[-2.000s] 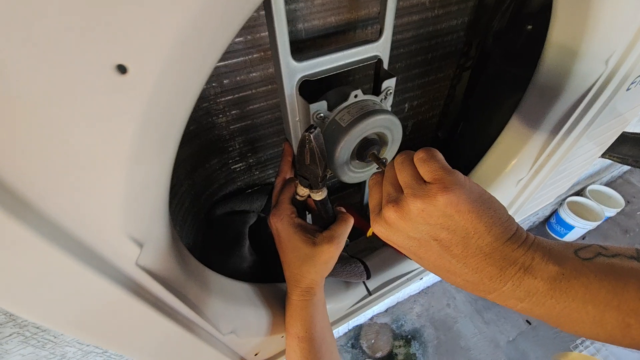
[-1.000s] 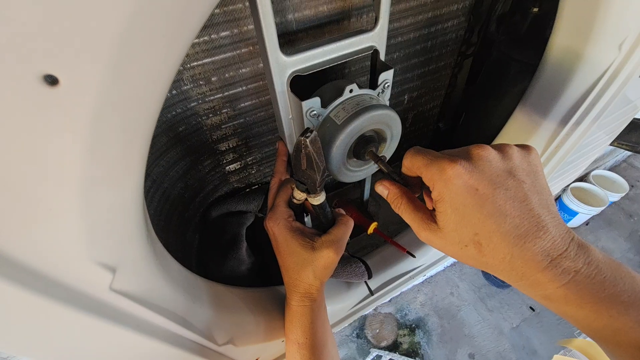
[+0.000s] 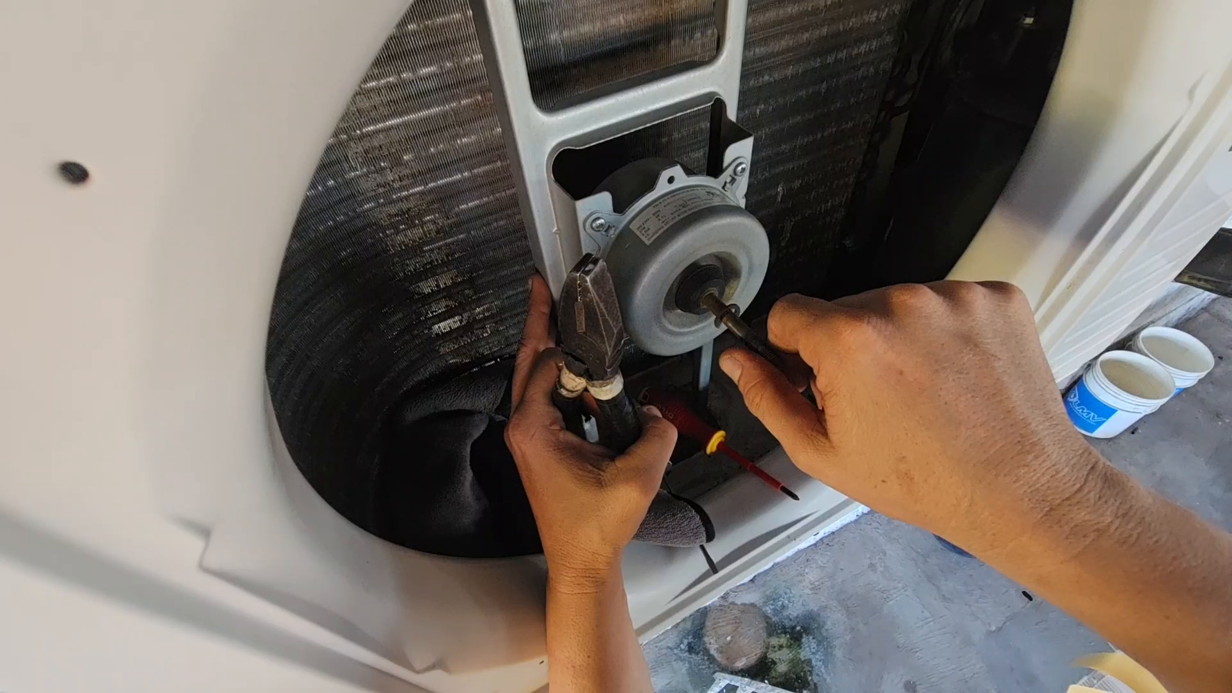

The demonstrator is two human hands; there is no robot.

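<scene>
A round metal fan motor [image 3: 679,274] is screwed to a grey metal bracket [image 3: 534,144] inside the round opening of an air conditioner's outdoor unit. My left hand [image 3: 587,452] is closed around the handles of combination pliers [image 3: 592,322], their jaws pointing up beside the motor; its fingers reach behind them to the bracket. My right hand [image 3: 905,404] is at the motor's threaded shaft [image 3: 722,313], with thumb and forefinger around a dark, slim piece at its outer end; whether this is shaft or tool I cannot tell. Between the hands lies a red screwdriver with a yellow ring [image 3: 715,442].
The white casing [image 3: 173,337] surrounds the opening, with finned coil [image 3: 414,221] behind the bracket. Dark cloth [image 3: 452,462] lies in the opening's lower left, and a grey fabric piece [image 3: 674,520] hangs over the rim. Two white tubs [image 3: 1121,390] stand on the floor at right.
My right hand has drawn back from the shaft's tip and turned, so the shaft and the red screwdriver now show more. My left hand keeps the pliers beside the motor.
</scene>
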